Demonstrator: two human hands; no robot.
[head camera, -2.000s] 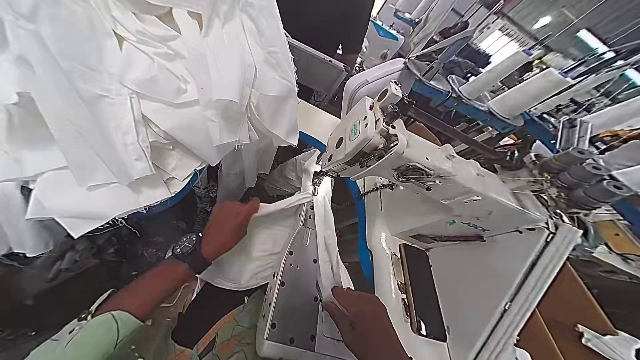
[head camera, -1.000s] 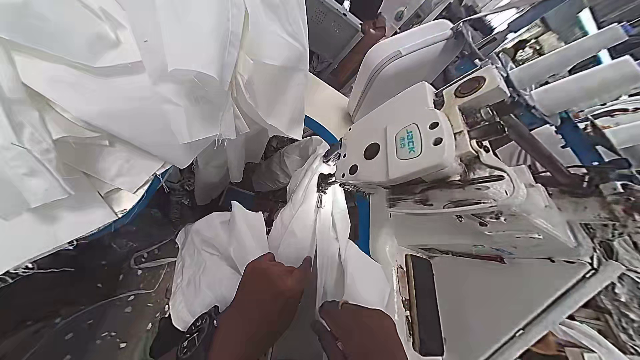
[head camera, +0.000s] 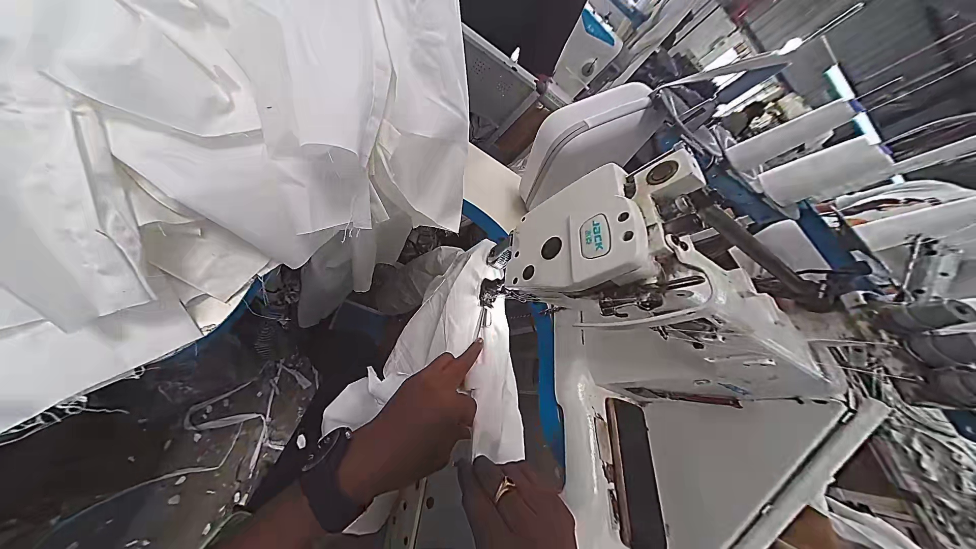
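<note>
White fabric runs under the presser foot of a Jack industrial sewing machine, whose lamp lights the needle area. My left hand, with a dark watch on its wrist, presses on the cloth, its index finger pointing at the seam just below the foot. Nearer to me, my right hand, wearing a ring, grips the lower end of the same fabric; its fingertips are partly hidden. Loose folds of the cloth hang to the left of the foot.
A large pile of white fabric pieces fills the upper left, its frayed edges hanging over a blue-edged table. Thread cones and other machines stand at the right and back. Thread scraps lie at the lower left.
Two seconds ago my hands were wide apart on the cloth; now they are close together below the foot. Since one second ago my left index finger has stretched out toward the foot.
</note>
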